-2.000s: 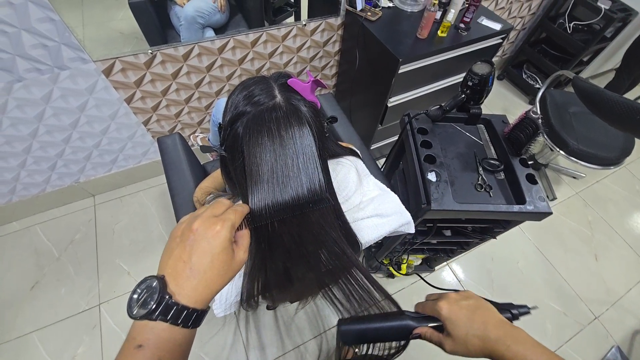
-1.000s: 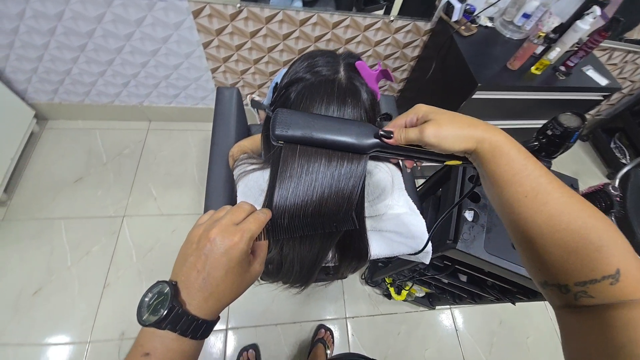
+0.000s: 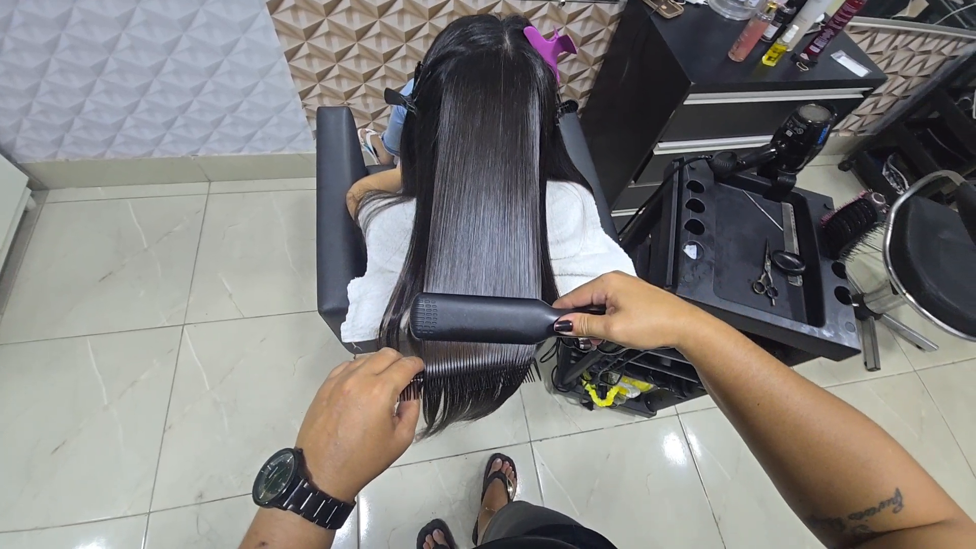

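Observation:
Long, straight dark hair [image 3: 488, 175] hangs down the back of a seated person, over a white towel [image 3: 583, 229]. My right hand [image 3: 621, 309] grips the handle of a wide black hair straightener [image 3: 484, 319], whose plates lie across the hair near its lower part. Just below it, my left hand [image 3: 366, 419] holds a black comb [image 3: 473, 374], its teeth in the strands close to the ends. A magenta claw clip [image 3: 547, 49] sits at the top right of the head, and a black clip [image 3: 400, 99] is on the left side.
The person sits in a black salon chair [image 3: 335, 221]. To the right stands a black trolley [image 3: 698, 267] with scissors [image 3: 765, 278], a hair dryer [image 3: 801, 141] and a round brush [image 3: 852, 221]. Behind it is a black cabinet [image 3: 732, 61] with bottles; a stool [image 3: 934, 252] is at far right.
The straightener in my right hand has moved down the hair from near the head, where it was one second ago. The comb in my left hand is now nearer the ends.

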